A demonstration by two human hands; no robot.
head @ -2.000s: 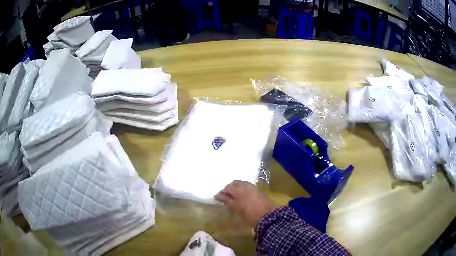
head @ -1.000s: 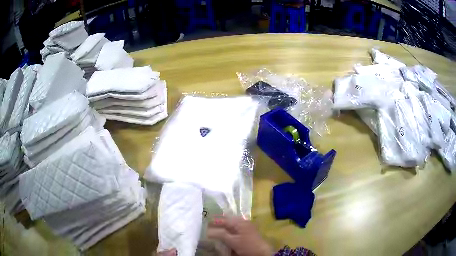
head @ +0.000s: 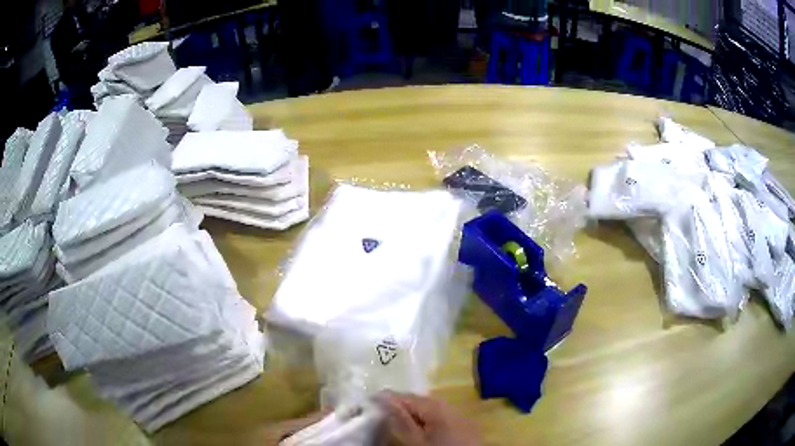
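My right hand [head: 425,422] is at the bottom edge, blurred, closed on a white quilted piece [head: 340,429] and the clear polybag [head: 366,361] around or beside it. My left hand [head: 301,427] shows only as a small part at the bottom edge, against the same piece; its grip is hidden. The polybag has a dark triangle mark and extends up over the near edge of the stack of empty polybags [head: 383,226]. How far the piece is inside the bag cannot be told.
Stacks of folded quilted pieces [head: 139,305] stand at the left. A blue tape dispenser [head: 519,279] stands right of centre, with a dark-blue piece [head: 512,373] below it. Behind it are a dark object [head: 484,189] and crumpled clear film [head: 553,200]. Packed bags [head: 706,235] lie heaped at the right.
The right hand has moved from the stack of bags down to the bottom edge. The quilted piece has moved down from upright beside the bag, and a polybag now lies above the hands.
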